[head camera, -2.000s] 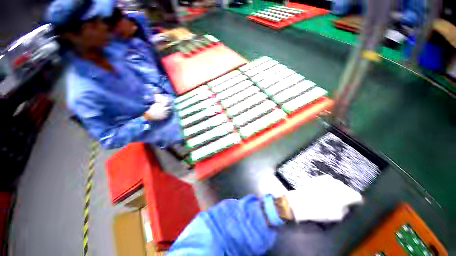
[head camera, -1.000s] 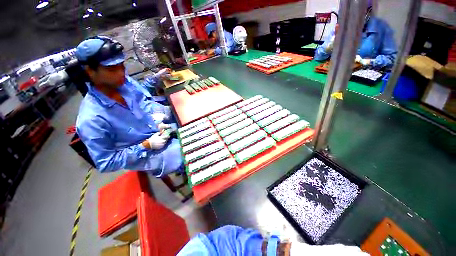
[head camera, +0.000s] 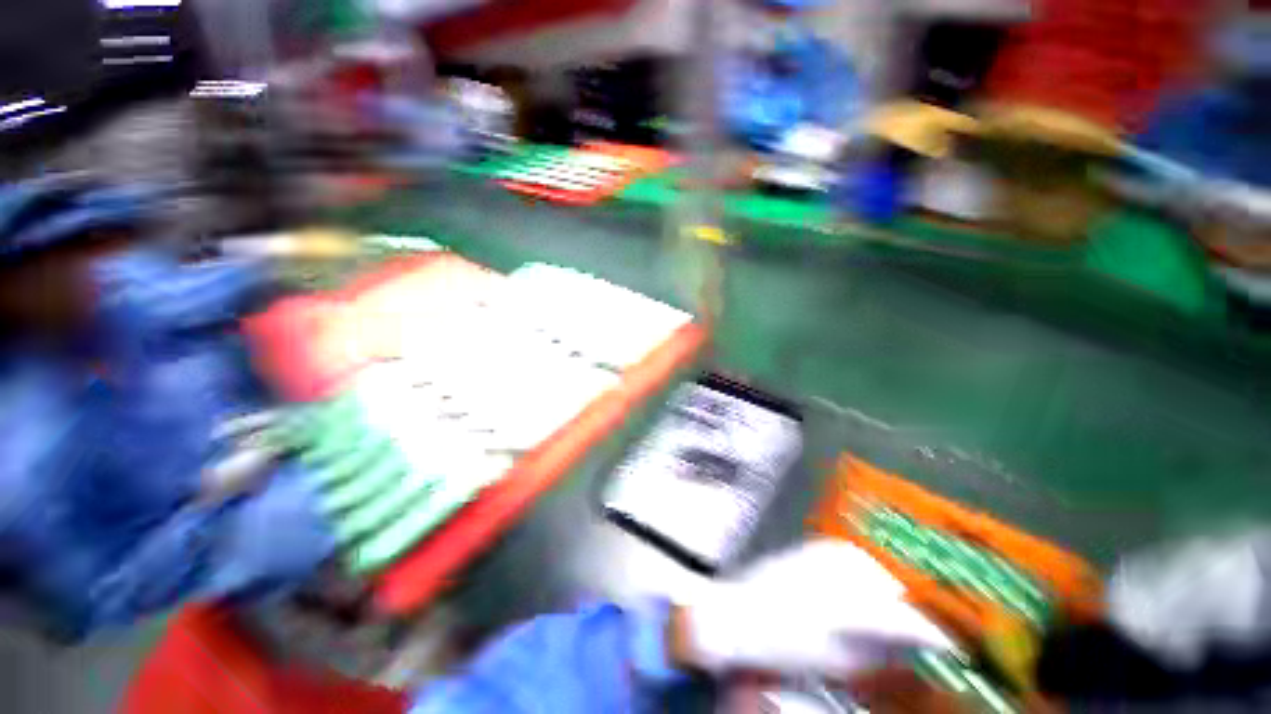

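The picture is strongly blurred. The orange fixture lies at lower right with green circuit boards in it. My left hand, white-gloved, reaches over the fixture's near left side; its fingertips blur near a green and silvery strip, and I cannot tell if it holds anything. My right hand, white-gloved, is at the right edge, closed around the black electric screwdriver, whose yellow ring is beside the fixture's near right part. The black screw tray with silvery screws stands left of the fixture.
A red carrying board with rows of pale-topped, green-edged bars lies left of the tray. A blue-clad person is at the far left. A metal upright stands behind the tray. More people and boxes blur across the bench.
The view has swung to the right. The fixture shows more fully, my left hand has gone from beside the screw tray to the fixture, and my right hand with the screwdriver has come into view.
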